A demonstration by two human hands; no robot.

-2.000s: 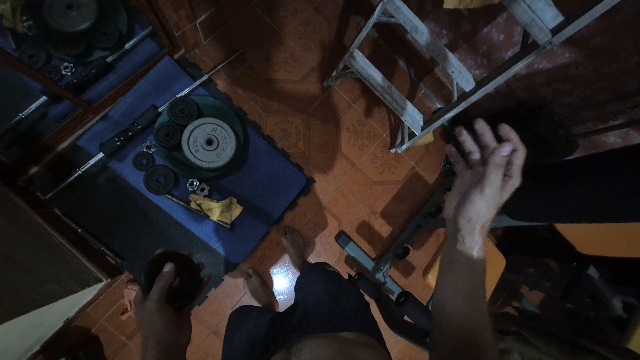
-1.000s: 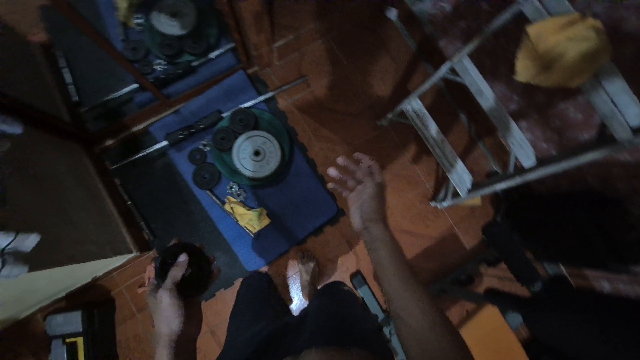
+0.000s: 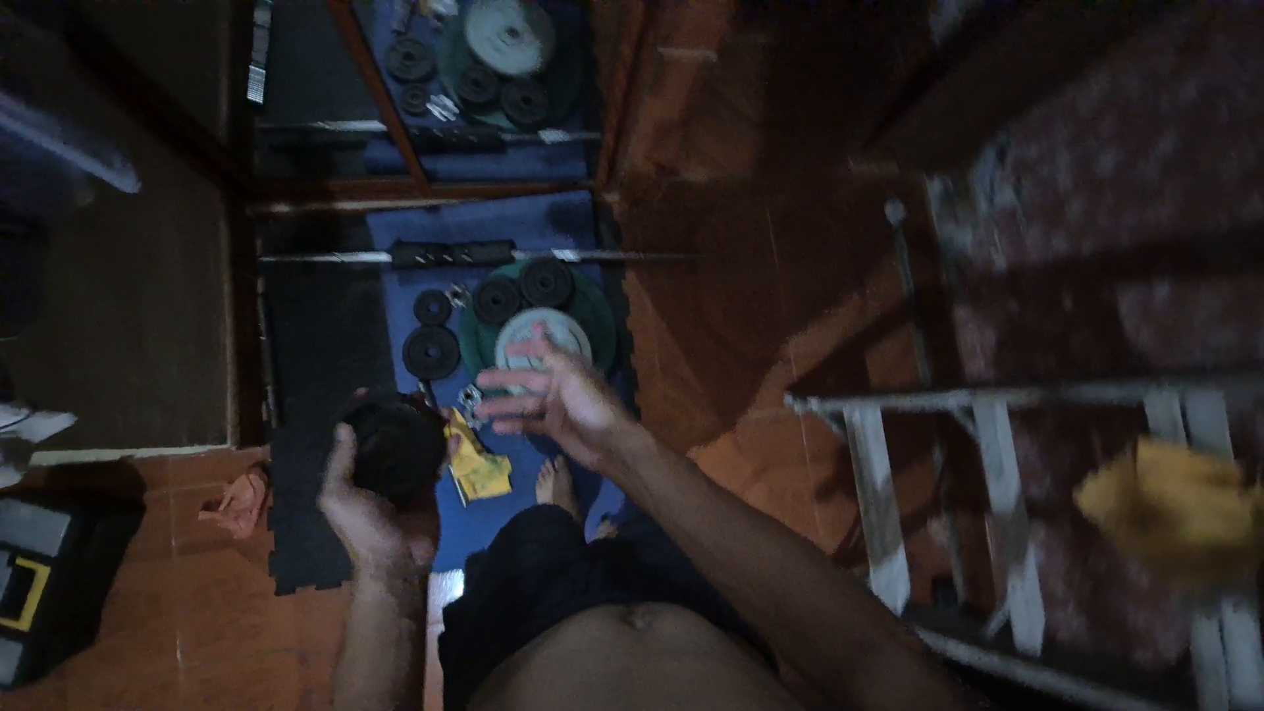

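My left hand [image 3: 380, 523] grips a black weight plate [image 3: 393, 446], holding it upright by its rim. My right hand [image 3: 563, 400] is raised with fingers spread and holds nothing; from this view it overlaps a grey weight plate [image 3: 565, 326]. That grey plate lies on a larger green plate [image 3: 604, 314] on a blue mat [image 3: 494, 212], with small black plates [image 3: 546, 283] around it. A barbell with a padded grip [image 3: 452, 255] lies across the mat's far part. Metal collars [image 3: 469, 400] and a yellow cloth [image 3: 482, 469] lie close to my hands.
A metal stepladder [image 3: 879, 494] stands at right with a yellow cloth [image 3: 1170, 509] on it. A wood-framed mirror [image 3: 415, 183] borders the mat's far edge. At lower left are a toolbox with a yellow handle [image 3: 30, 592] and an orange cloth [image 3: 237, 502] on the tiled floor.
The view has turned, and the foot of the body now stands on the mat. My right hand has come from the right toward my left hand. The black plate stays in my left hand.
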